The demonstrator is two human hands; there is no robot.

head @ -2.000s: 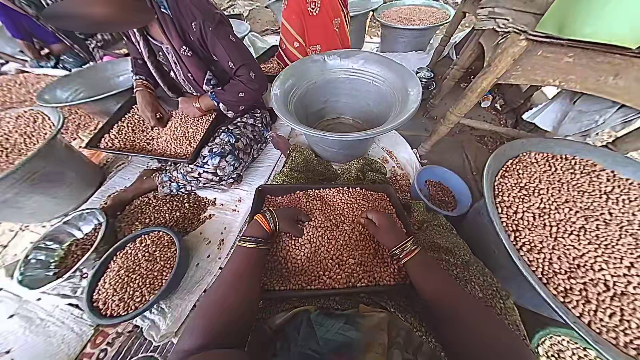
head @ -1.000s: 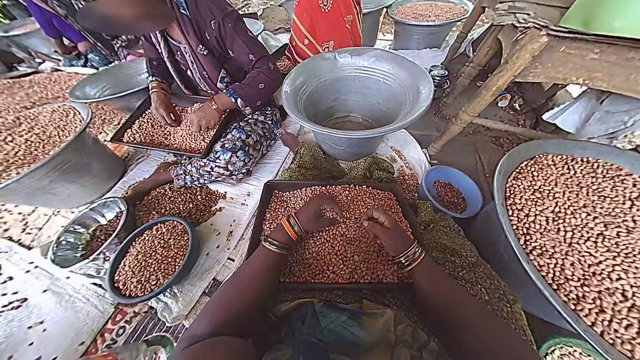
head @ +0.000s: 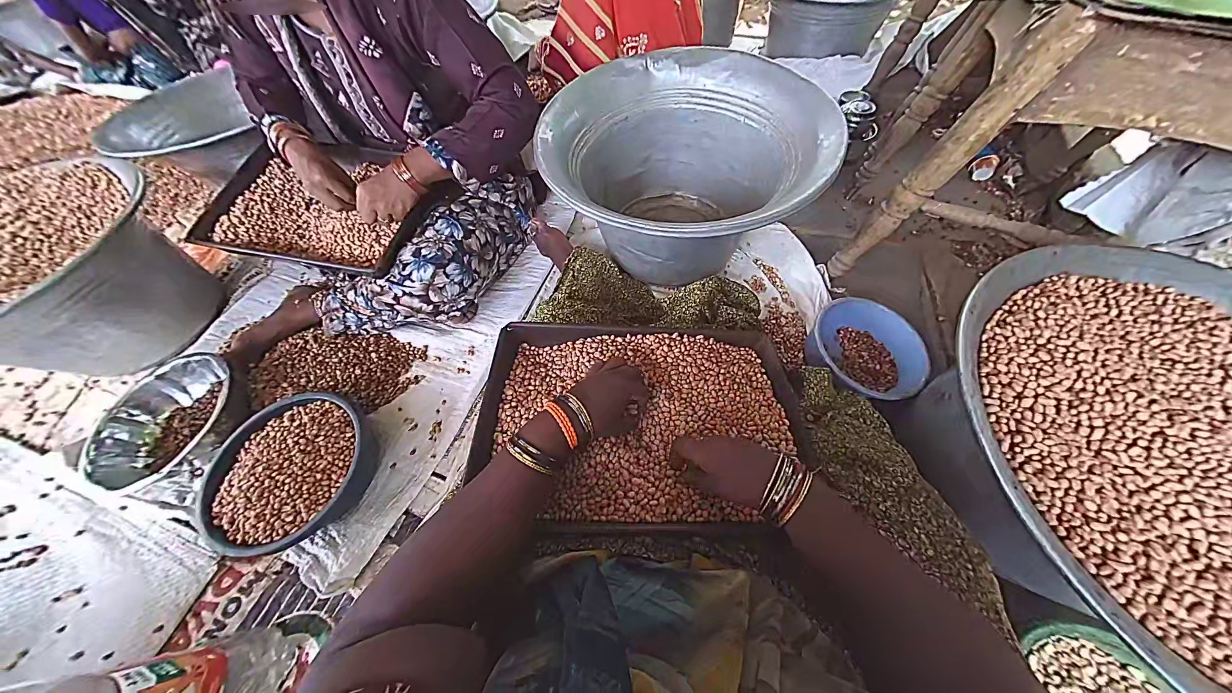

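A dark rectangular tray [head: 502, 385] full of reddish-brown peanut kernels [head: 664, 491] lies in front of me, over my lap. My left hand [head: 616, 397], with orange, black and gold bangles at the wrist, rests among the kernels near the tray's middle, its fingers curled. To its lower right, my right hand [head: 722, 467] touches the kernels in the right half, its fingers bent down and partly hidden. Whether either hand pinches a kernel cannot be seen. Just beyond the tray stands a large metal basin [head: 688, 144] with a wide rim.
A co-worker's hands [head: 356, 188] are in another kernel tray [head: 289, 241] at upper left. Kernel-filled bowls [head: 279, 476] and a metal tub [head: 115, 298] stand left. At right are a blue bowl [head: 905, 351], a big kernel-filled tub [head: 1020, 500] and a wooden table's leg [head: 962, 144].
My left hand has moved from the near left part of the tray toward its middle, farther from me. My right hand has come down lower over the kernels. The view has shifted somewhat.
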